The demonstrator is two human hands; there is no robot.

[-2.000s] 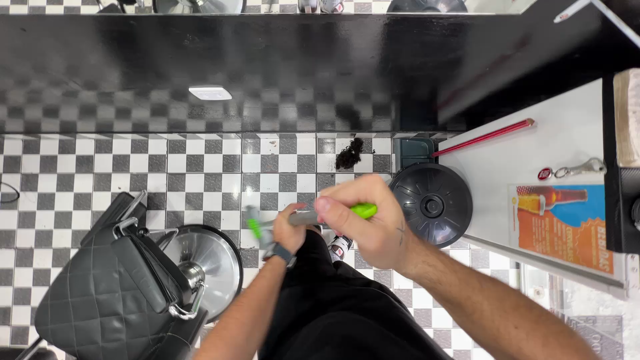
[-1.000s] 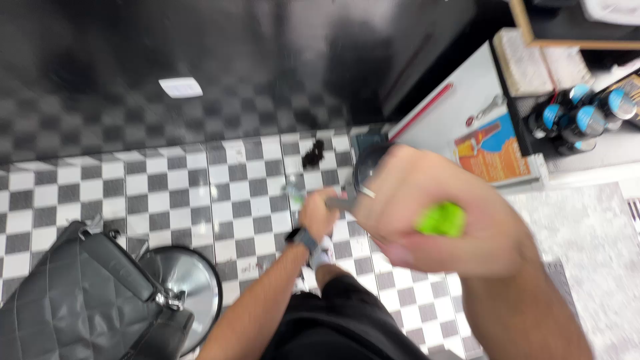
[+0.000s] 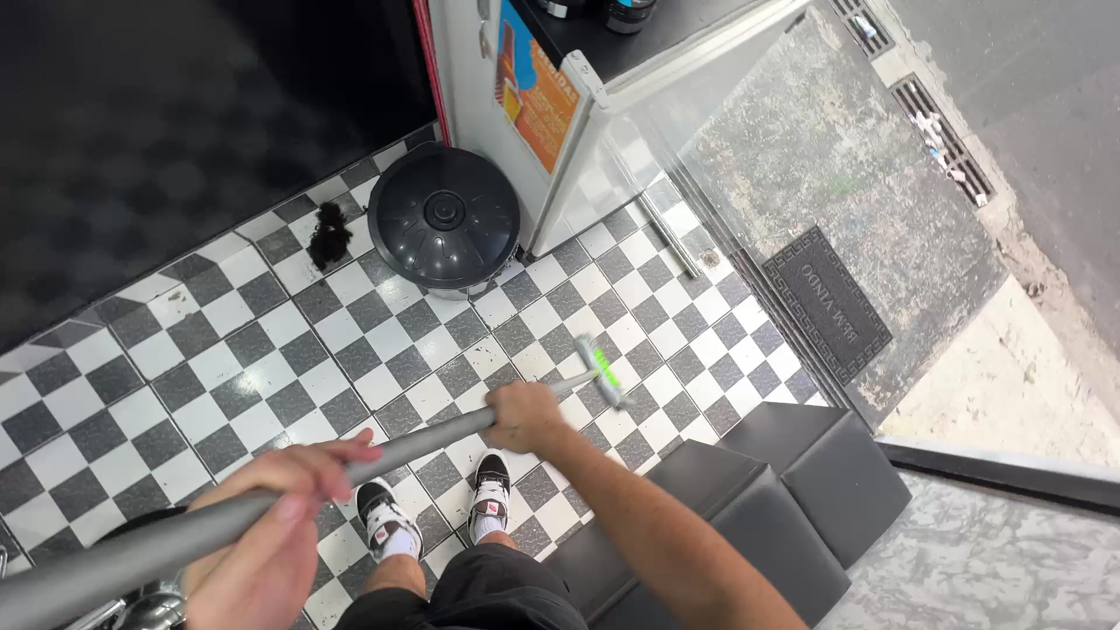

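Note:
A broom's grey handle (image 3: 437,439) runs from the lower left toward its grey and green head (image 3: 602,371) on the checkered tile floor. Nearest the camera, my left hand (image 3: 271,516) wraps loosely around the upper handle, with some fingers partly extended. Farther down, my right hand (image 3: 525,417) grips the handle. The head looks slightly blurred, so its bristles are unclear. A clump of dark hair (image 3: 330,236) lies on the tiles by the black wall panel, to the left of a round bin with a black lid (image 3: 444,214).
Black padded seats (image 3: 726,516) stand at lower right. A glass panel (image 3: 647,149) and metal door track (image 3: 744,262) border the entrance, with a dark doormat (image 3: 827,306) beyond. My sneakers (image 3: 490,490) are below the handle. A white cabinet (image 3: 472,96) stands behind the bin.
The view has swung right toward the entrance. My right hand, earlier at the handle's green end, is now lower on the handle; my left hand is now the upper one.

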